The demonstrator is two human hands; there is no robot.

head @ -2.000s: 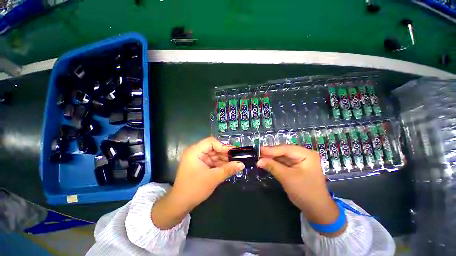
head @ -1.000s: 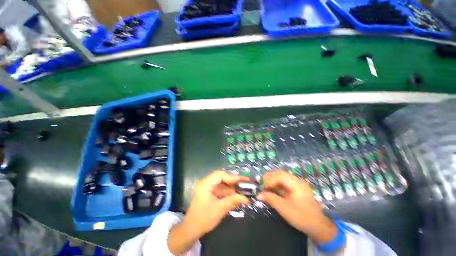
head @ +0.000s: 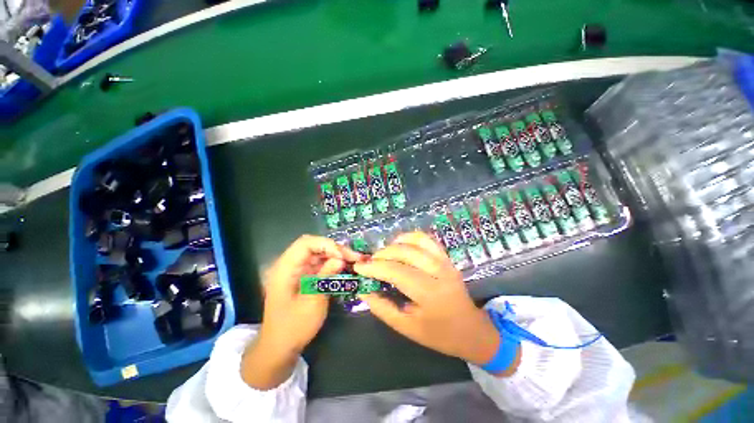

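Note:
My left hand [head: 299, 285] and my right hand [head: 417, 289] meet in front of the clear blister tray. A green circuit board [head: 337, 286] lies level between them, its left end over my left palm and its right end at my right fingers. My fingertips are together just above the board; what they pinch there is small and mostly hidden. No black housing can be made out in my hands. The blister tray [head: 446, 169] holds rows of green boards, with some slots bare. A blue strap is on my right wrist.
A blue bin [head: 221, 330] of black housings [head: 196, 277] stands at left. Stacked clear trays [head: 674, 178] stand at right. Beyond the white edge, the green conveyor belt [head: 331, 58] carries small black parts [head: 456, 55]. More blue bins [head: 95, 25] show at far upper left.
The view has shifted and turned. The dark housing seen between my fingers earlier no longer shows. A green board now shows between my hands, and my right hand lies flatter over it.

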